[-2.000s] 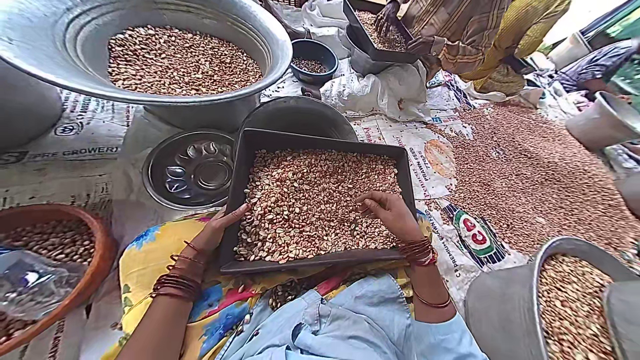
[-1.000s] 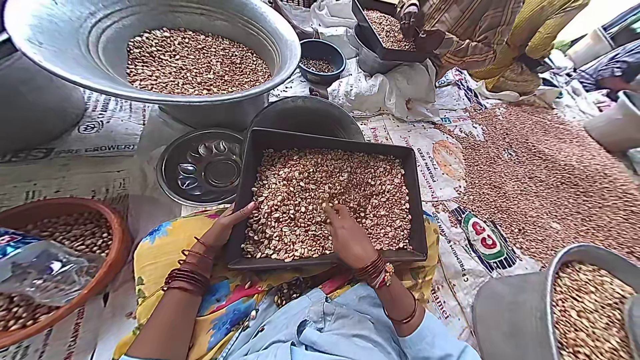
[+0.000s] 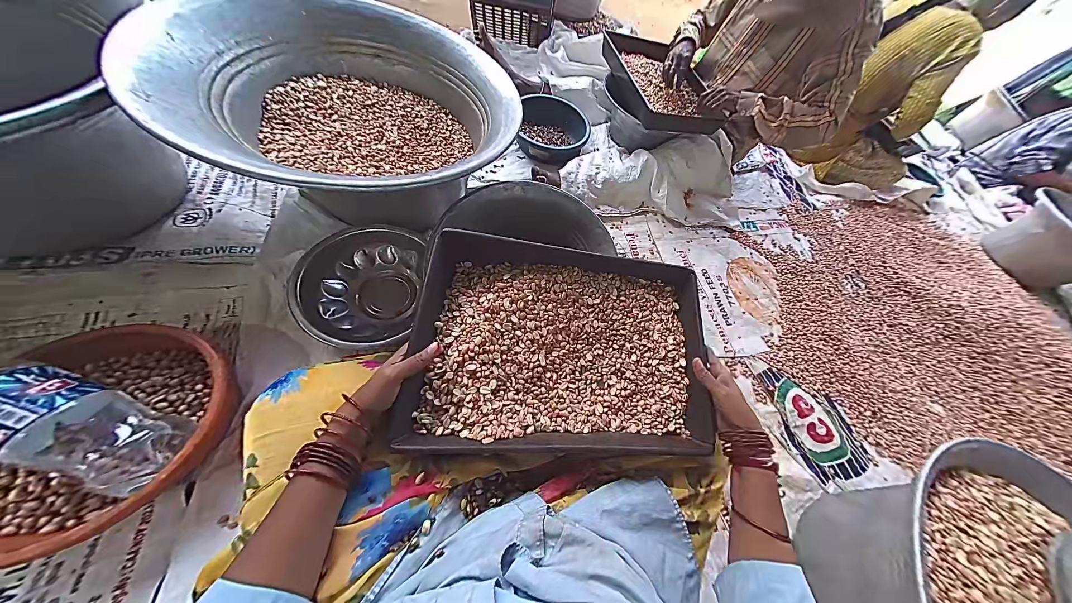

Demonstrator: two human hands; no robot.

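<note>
A dark rectangular tray [image 3: 553, 444] full of shelled, reddish-brown and pale nuts or seeds [image 3: 561, 352] rests over my lap. My left hand [image 3: 402, 373] grips its left side, the thumb over the rim. On the opposite side my right hand [image 3: 722, 394] holds the right wall, thumb at the rim. Behind the tray, partly hidden by it, lies a dark round pan [image 3: 536, 209]. A round metal plate with moulded hollows [image 3: 360, 285] is beside the tray's left edge.
At the upper left stands a wide metal basin [image 3: 193, 109] of kernels. A clay bowl [image 3: 222, 394] with a plastic bottle [image 3: 100, 435] is left; a metal pot [image 3: 863, 536] is lower right. Kernels [image 3: 904, 335] cover the sacks at right. Another person [image 3: 796, 67] works at a tray behind.
My right hand was among the kernels inside the tray; now it holds the tray's right side. My left hand has stayed on the left side. The kernels lie more evenly.
</note>
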